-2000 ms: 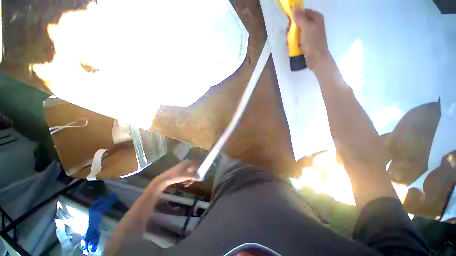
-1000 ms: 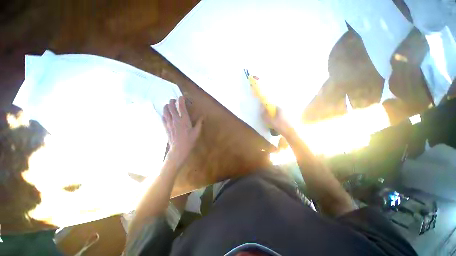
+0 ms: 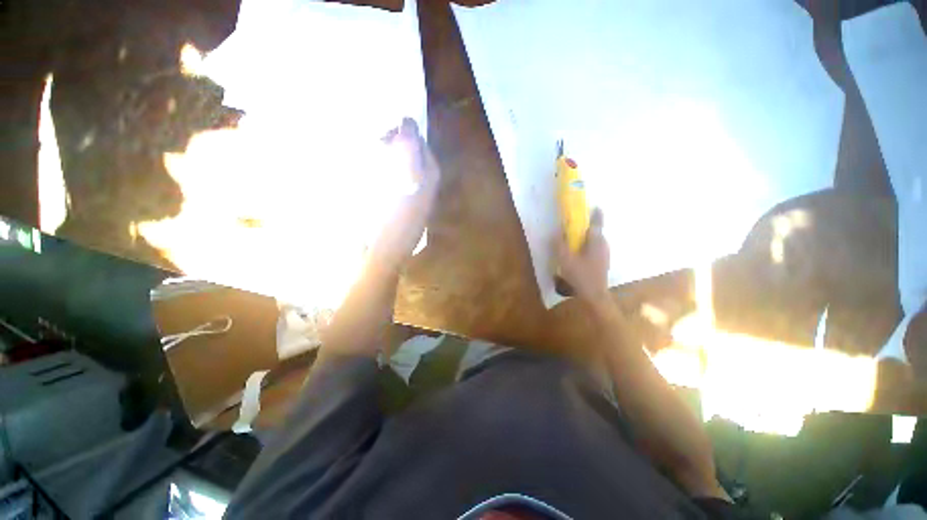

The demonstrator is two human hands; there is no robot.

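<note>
My right hand [image 3: 586,262] is closed around the rear of a yellow cutter [image 3: 570,198] with a red spot near its front and a short dark forked tip. The cutter lies over a large white pattern sheet [image 3: 651,81], its tip pointing away from me. My left hand [image 3: 412,168] is over another white paper piece [image 3: 305,122], near that piece's right edge. Glare washes out most of this piece and the hand's fingers, so whether it grips the paper cannot be told.
The brown tabletop [image 3: 473,223] shows as a strip between the papers. Another white sheet [image 3: 894,112] is at the far right. An open cardboard box [image 3: 219,355] with paper scraps [image 3: 249,401] is below the table edge at left. Strong sun glare lies at the right near edge.
The white strip my left hand held two seconds ago is gone from it. Since one second ago the view has turned, and my left hand is farther forward on the left paper.
</note>
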